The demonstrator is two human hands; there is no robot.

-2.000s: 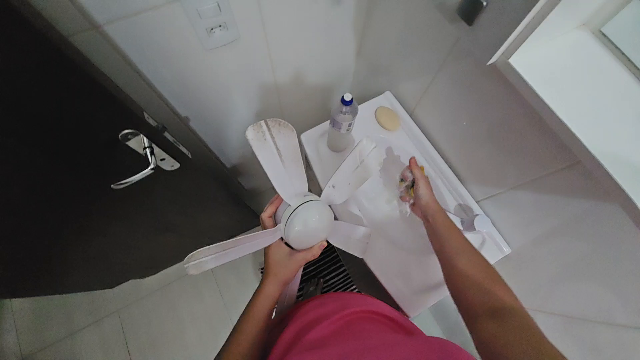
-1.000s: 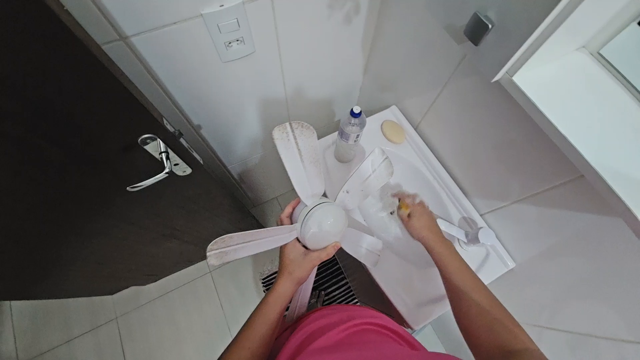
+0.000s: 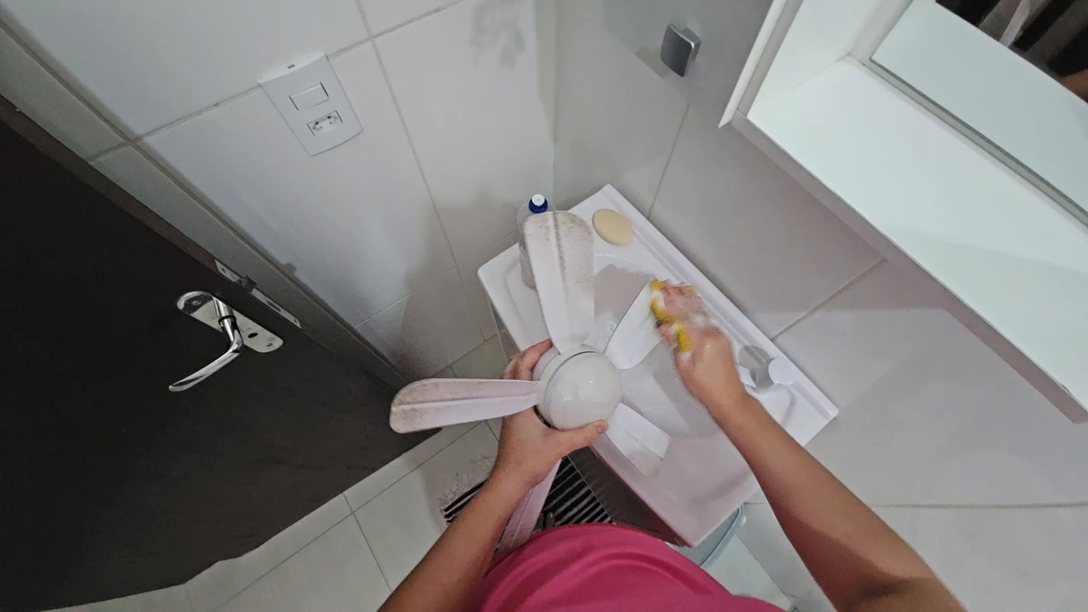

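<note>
A white fan rotor (image 3: pixel 581 389) with several blades is held over the washbasin, its round hub gripped from below by my left hand (image 3: pixel 544 425), thumb along the hub's lower edge. Brown grime marks the upper blade (image 3: pixel 561 272) and the left blade (image 3: pixel 463 404). My right hand (image 3: pixel 701 336) presses a yellow sponge (image 3: pixel 659 302), with foam on the fingers, against the tip of the blade pointing up and right. Behind the upper blade stands a clear plastic bottle with a blue and white cap (image 3: pixel 537 204), mostly hidden. An oval bar of soap (image 3: pixel 613 227) lies on the basin's back corner.
The white washbasin (image 3: pixel 501 276) has a faucet (image 3: pixel 769 370) at its right side. A dark door with a metal handle (image 3: pixel 223 340) is at left, a switch and outlet plate (image 3: pixel 312 105) on the tiled wall, a white cabinet (image 3: pixel 918 212) at upper right, and a striped mat (image 3: pixel 578 493) below.
The rotor has turned in my left hand, and its upper blade now overlaps the bottle. My right hand with the sponge has moved onto the tip of the upper-right blade.
</note>
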